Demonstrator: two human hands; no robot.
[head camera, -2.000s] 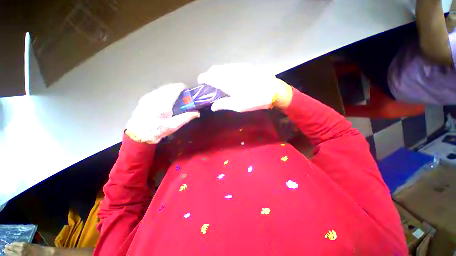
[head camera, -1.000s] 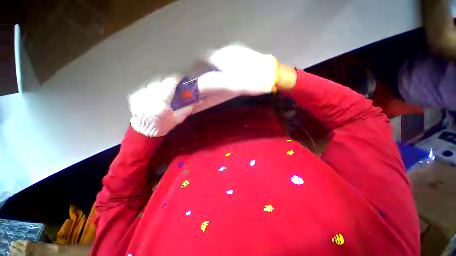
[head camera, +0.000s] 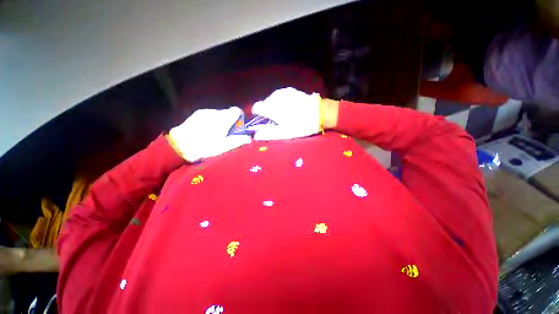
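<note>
A small purple bundle (head camera: 250, 127) is held between my two gloved hands, close to my red-clothed front and off the table. Its dark blue-purple end with an orange-red mark shows at my left hand (head camera: 209, 134). Its paler streaked lavender end shows at my right hand (head camera: 290, 115). Both hands wear white knitted gloves and pinch the bundle between thumb and fingers. The fingers hide most of it.
The white table (head camera: 110, 55) curves across the upper left. A person's lavender sleeve (head camera: 521, 64) is at the upper right. Brown cartons (head camera: 521, 211) lie at the lower right, beside checkered floor. Yellow-orange cloth (head camera: 52, 218) and part of a forearm are at the lower left.
The view has shifted, and the brown cardboard at the upper left is out of the picture. My hands have drawn back from over the table edge towards my body with the bundle.
</note>
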